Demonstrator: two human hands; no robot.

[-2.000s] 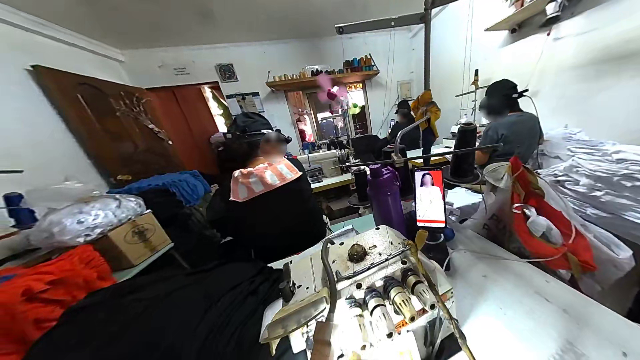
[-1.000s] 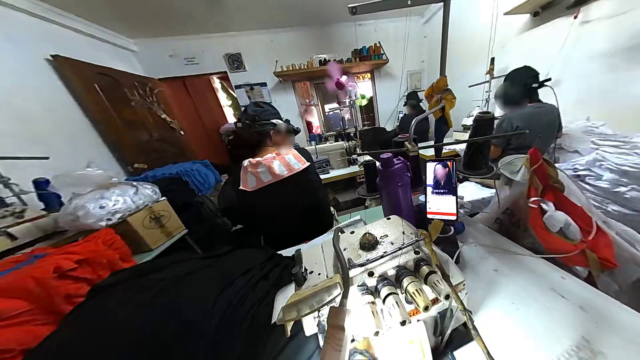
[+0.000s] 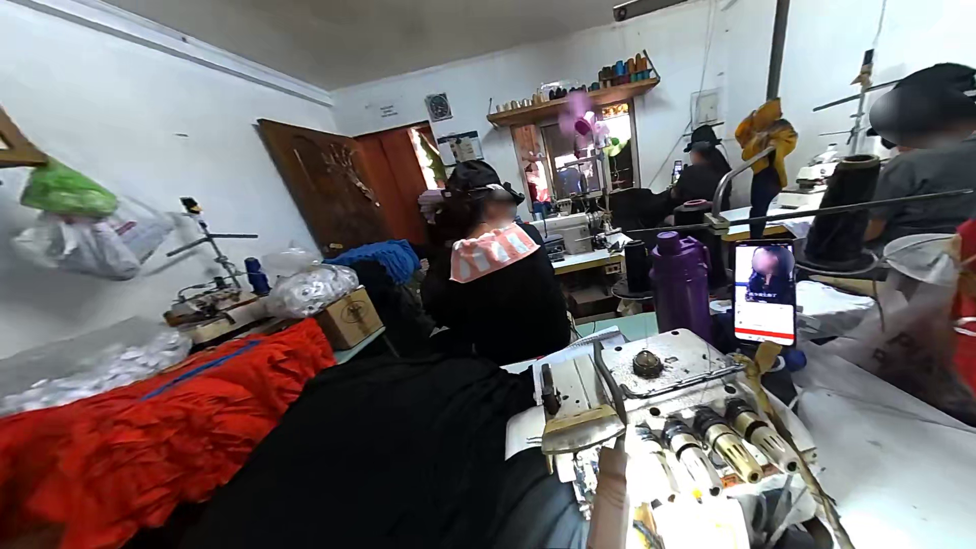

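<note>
Neither my left hand nor my right hand can be made out. An overlock sewing machine (image 3: 648, 389) stands low in front of me, with a row of several tension knobs (image 3: 720, 442) lit brightly. A brown elongated piece (image 3: 610, 496) rises from the bottom edge beside its curved metal bar; I cannot tell what it is. Black fabric (image 3: 381, 450) lies heaped against the machine's left side. Behind the machine stand a purple bottle (image 3: 681, 286) and an upright phone (image 3: 764, 293) with its screen lit. The needle area is hidden or washed out by glare.
Red fabric (image 3: 191, 412) is piled at the left, near a cardboard box (image 3: 351, 316) and a filled clear plastic bag (image 3: 311, 290). A person in black (image 3: 496, 305) sits ahead, and others are farther back and at the right. Black thread cones (image 3: 839, 206) stand behind the machine.
The view has swung left, bringing in hanging bags and more of the left wall. The picture on the phone's screen has changed.
</note>
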